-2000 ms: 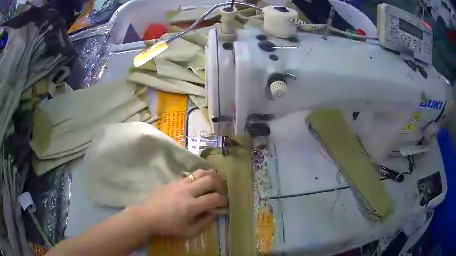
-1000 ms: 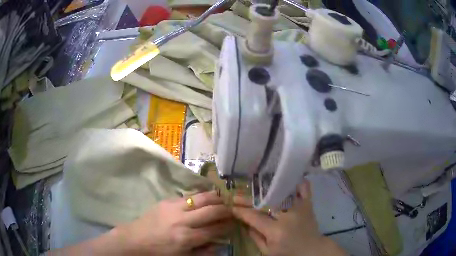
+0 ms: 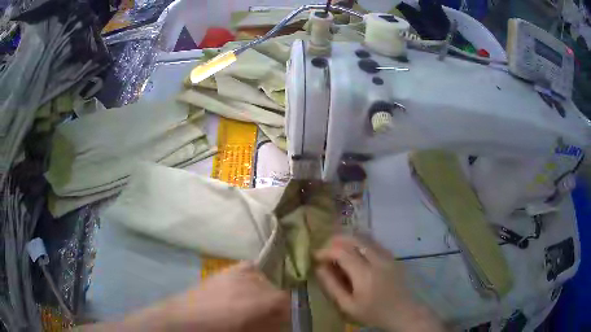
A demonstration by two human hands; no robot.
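The pale grey-green panel lies left of and before the needle, its right end bunched up. The olive strip is gathered below the machine head and runs toward me. My left hand, blurred, holds the near edge of the pale panel; its fingers are partly hidden. My right hand pinches the olive strip from the right with thumb and fingers. The needle and presser foot are hard to make out under the head.
A stack of pale panels lies at left. Crumpled sewn pieces lie behind the needle before a white tub. An olive strip bundle lies under the machine arm. The lamp hangs above; grey-green pieces hang far left.
The view has tilted back from its closer look at the machine. The panel's right end and the olive strip are now bunched and turned up. My hands have moved a little apart.
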